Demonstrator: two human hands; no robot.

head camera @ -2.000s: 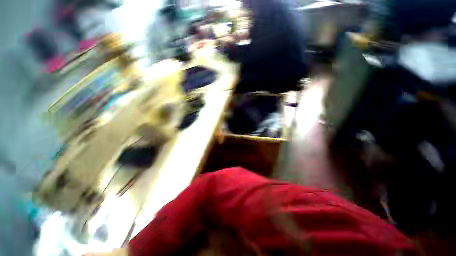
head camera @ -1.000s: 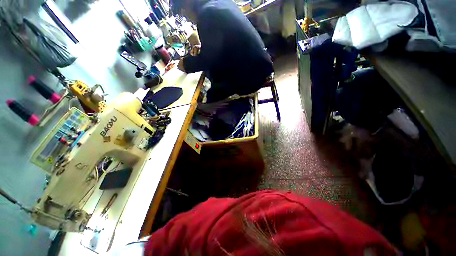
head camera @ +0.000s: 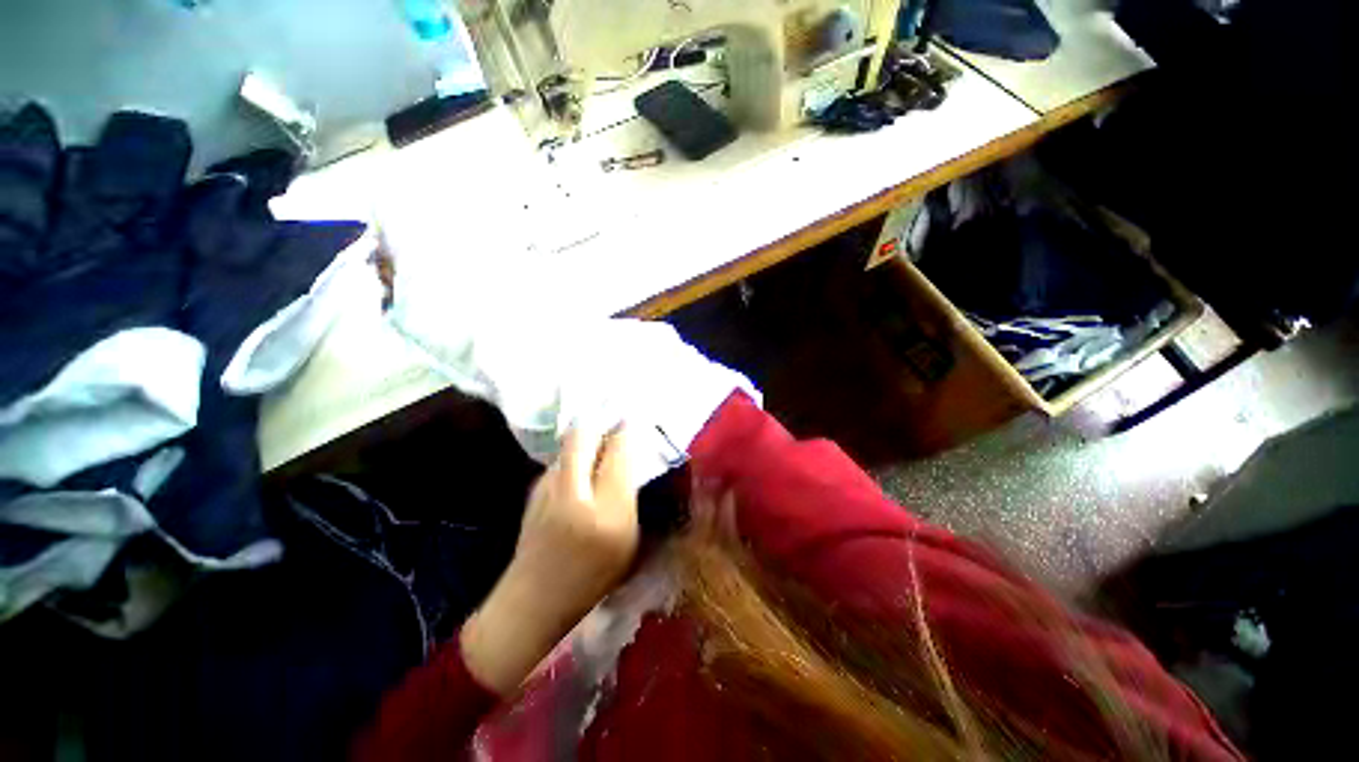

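Note:
White cloth (head camera: 596, 372) runs from the end of my right red sleeve up and left onto the table, partly overexposed. My left hand (head camera: 581, 514) pinches its lower edge, just in front of the table. My right hand is not clearly seen; the white cloth lies where the sleeve ends. A small brownish patch shows at the cloth's far left end, too unclear to name. Navy quilted pieces with white sides (head camera: 105, 387) lie piled at the left.
The sewing machine (head camera: 753, 75) stands at the back. A black phone (head camera: 686, 119) and small slim tool (head camera: 634, 159) lie on its bed. Dark looped scraps (head camera: 890, 93) lie right of it. An offcut box (head camera: 976, 350) stands below right, beside the table's wooden edge (head camera: 850, 209).
The view has swung left and down from the aisle and seated person to the table. My left hand, the white cloth and the navy pile have come into view.

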